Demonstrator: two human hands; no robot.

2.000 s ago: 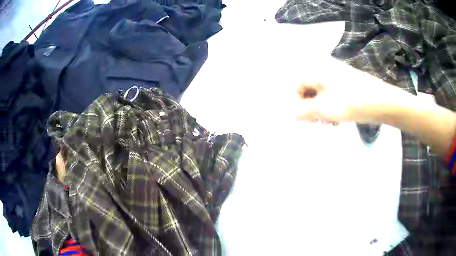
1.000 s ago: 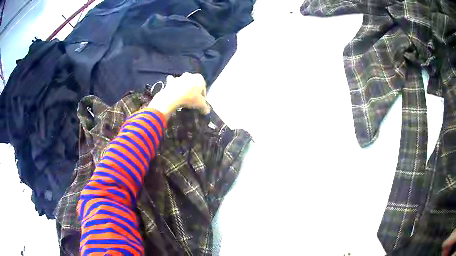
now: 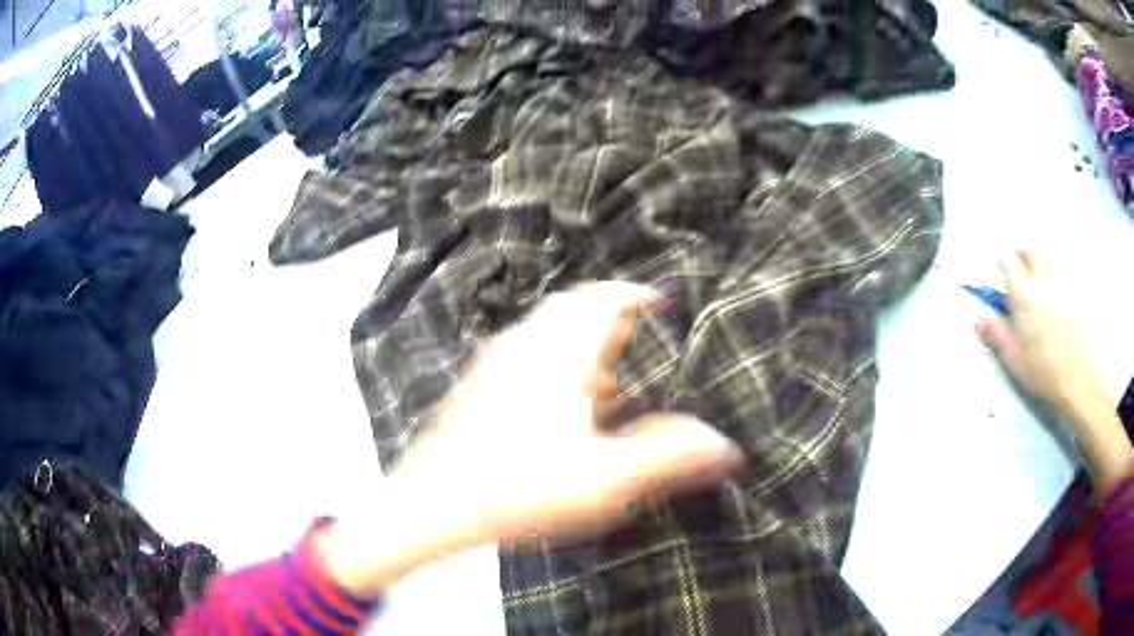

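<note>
A dark brown-olive plaid garment (image 3: 771,360) with cream check lines lies crumpled on the white table (image 3: 274,336) in front of me. My left hand (image 3: 585,410) is blurred above the middle of the garment, with thumb and fingers apart and nothing in it. My right hand (image 3: 1038,329) is on the table to the right of the garment, at the blue-handled thread snips (image 3: 989,297). The snips show at its fingertips; much of them is hidden, and the grip is partly blurred.
Navy garments (image 3: 75,336) lie at the left. A plaid pile (image 3: 75,559) with a small pale loop is at the lower left. Dark plaid cloth (image 3: 821,50) lies at the far side. Hanging clothes (image 3: 112,118) are behind. Something red (image 3: 1057,578) is below the table edge.
The view has swung to the right, so the plaid garment is now central and the plaid pile is at the lower left. My left hand has left that pile. My right hand has come into view with the snips.
</note>
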